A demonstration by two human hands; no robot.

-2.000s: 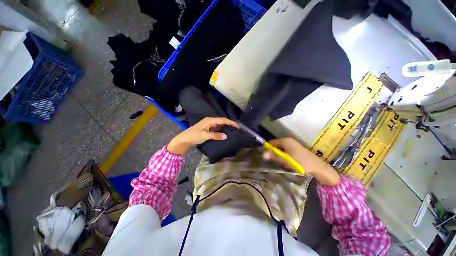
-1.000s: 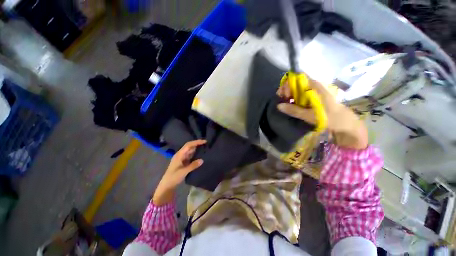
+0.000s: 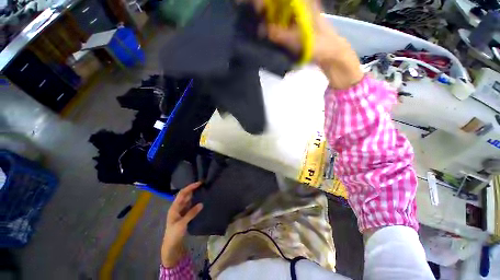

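Observation:
My right hand [image 3: 307, 41] is raised at the top centre, blurred, closed around the yellow handles of the scissors [image 3: 290, 16]; the blades cannot be made out. A dark fabric panel [image 3: 200, 46] hangs from or beside this hand, over the machine table [image 3: 246, 147]; how it is gripped is unclear. My left hand [image 3: 181, 216] is at the lower left, its thumb and fingers at the edge of another dark fabric piece [image 3: 230, 191]. This piece lies over my lap and the apron, against the table's front edge.
Yellow PIT tape [image 3: 312, 167] is on the machine bed, partly behind my right sleeve. Black fabric [image 3: 129, 145] spills over the blue crate [image 3: 172, 120] and floor. A blue mesh crate [image 3: 24, 197] stands far left. Small metal tools and machine parts lie on the right.
My right hand has moved from the lap up and forward with the scissors, and a dark panel has moved up and left with it. My left hand has moved down and left. The view has shifted.

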